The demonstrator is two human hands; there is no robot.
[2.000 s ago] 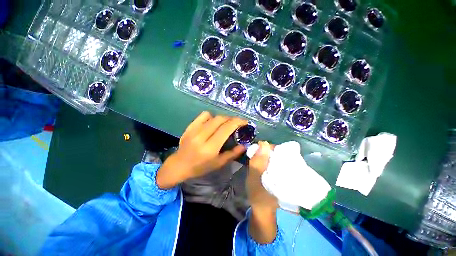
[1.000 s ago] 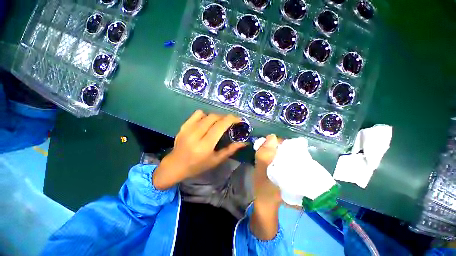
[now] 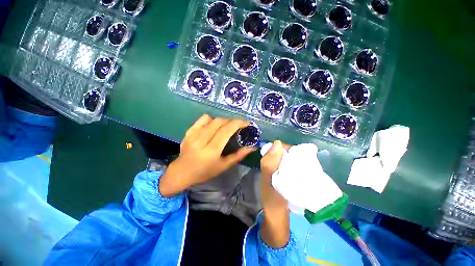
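My left hand (image 3: 207, 150) holds a lens unit (image 3: 248, 136) between thumb and fingers, its dark glossy face up, just off the near bench edge. My right hand (image 3: 274, 165) grips a green air gun (image 3: 328, 209) with a white wipe (image 3: 307, 178) wrapped over its body. A white tip of the wipe or tool at my right fingertips is beside the lens unit; whether they touch I cannot tell. A clear hose (image 3: 367, 251) runs from the green end. A clear blister tray (image 3: 179, 88) with many dark lens units lies directly in front of my hands.
A part-filled clear tray (image 3: 52, 67) lies at left. A loose folded white wipe (image 3: 383, 158) lies right of the full tray. A small blue piece (image 3: 172, 45) lies between the trays. Another clear tray (image 3: 461, 202) is at the far right. Blue-sleeved people's parts show at both sides.
The view has shifted slightly, so the trays appear a little further left and up. My left hand keeps hold of the lens unit. My right hand and the air gun have moved slightly against it.
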